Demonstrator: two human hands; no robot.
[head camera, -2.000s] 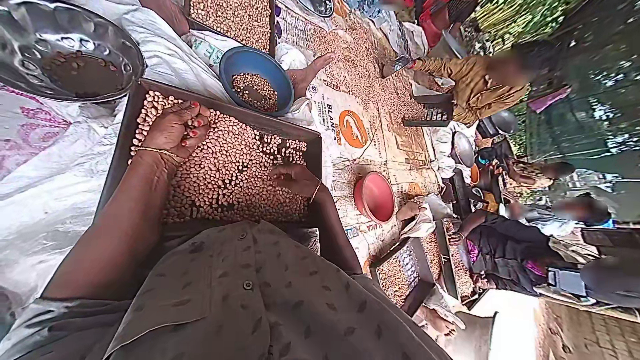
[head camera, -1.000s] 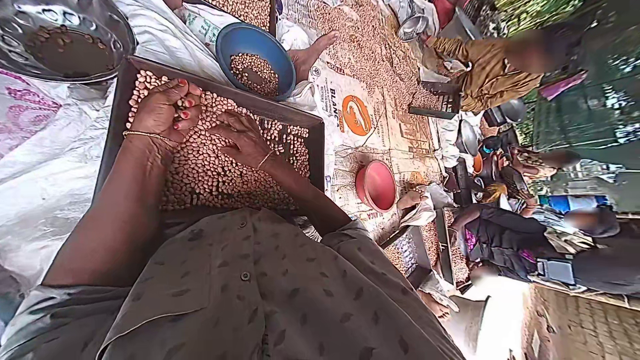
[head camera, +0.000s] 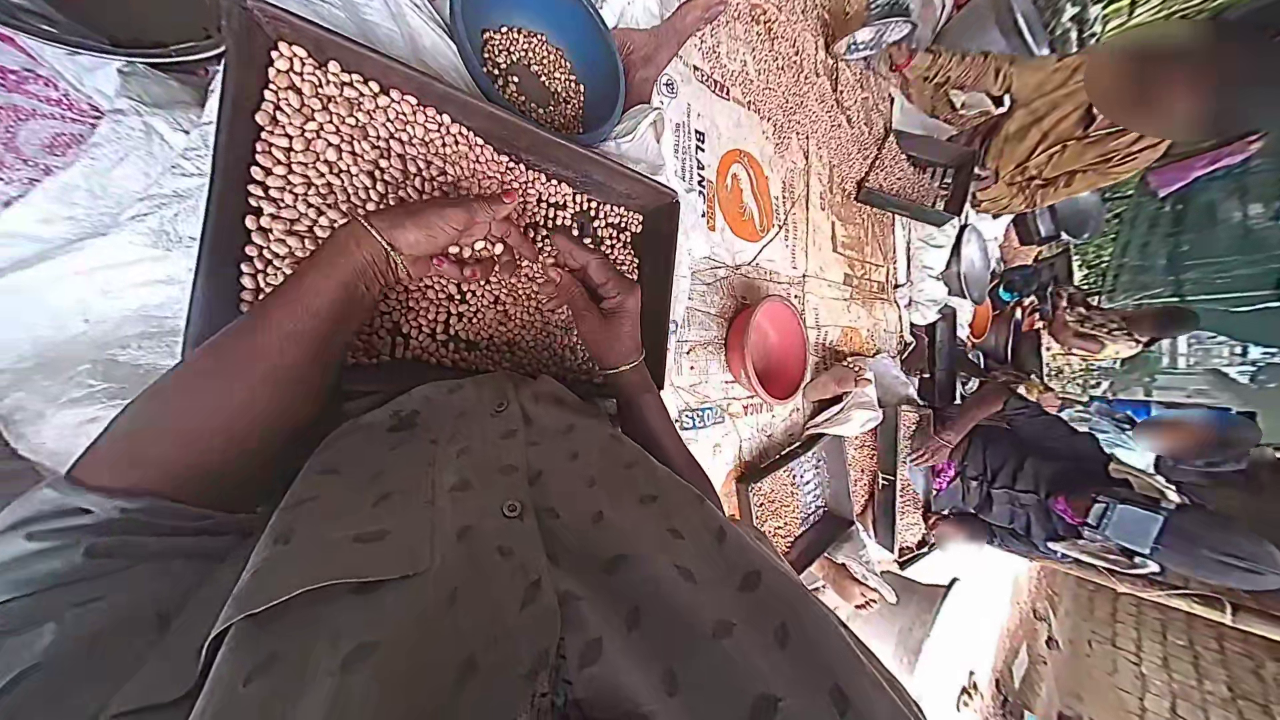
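Shelled peanuts (head camera: 340, 150) cover most of a dark rectangular tray (head camera: 660, 270) in front of my torso. My left hand (head camera: 465, 240), palm up over the middle of the tray, holds several peanuts in its cupped fingers. To its right, my right hand (head camera: 595, 300) hovers at the nuts with thumb and fingers apart, its fingertips close to the left hand's fingers. No nut shows plainly between them. Just beyond the tray's far edge stands a blue plastic bowl (head camera: 600, 75) partly filled with peanuts.
A metal basin (head camera: 120, 50) is at the upper left. A red plastic bowl (head camera: 770, 350) stands on printed sacks (head camera: 690, 200) right of the tray, with peanuts spread farther off. A bare foot (head camera: 670, 45) is beside the blue bowl. Other people sit at the right with trays (head camera: 800, 500).
My left hand has moved right, away from the tray's left part, and its palm with nuts now shows. The view has shifted, cutting off more of the metal basin.
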